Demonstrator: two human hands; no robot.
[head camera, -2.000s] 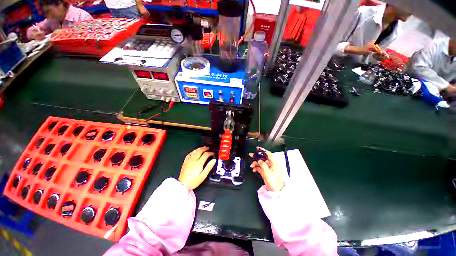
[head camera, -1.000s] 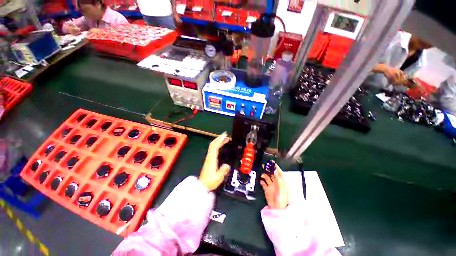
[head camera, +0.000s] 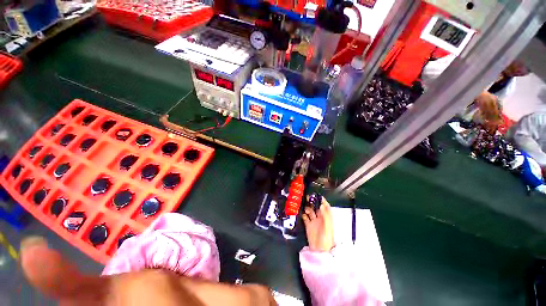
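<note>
The black toggle clamp fixture (head camera: 280, 194) stands on the bench, with its red ribbed handle (head camera: 294, 196) upright above the white nest at its front. My right hand (head camera: 319, 227) is just right of the fixture, with a round black watch unit (head camera: 314, 201) at its fingertips. My left hand (head camera: 155, 291) is raised close to the camera at the lower left, large, blurred and cut off by the bottom edge; whether it holds anything cannot be told. The orange-red compartment tray (head camera: 139, 185) holds several round watches on the left.
A white sheet (head camera: 365, 251) with a dark pen (head camera: 353, 221) lies right of my right hand. A small white label (head camera: 245, 257) lies before the fixture. The power supply (head camera: 218, 86) and blue control box (head camera: 281, 110) stand behind. A slanting metal post (head camera: 419, 113) rises at the right.
My left hand has left the fixture's left side and come up close to the camera. My right hand stays beside the fixture with the watch unit. The view has shifted and tilted.
</note>
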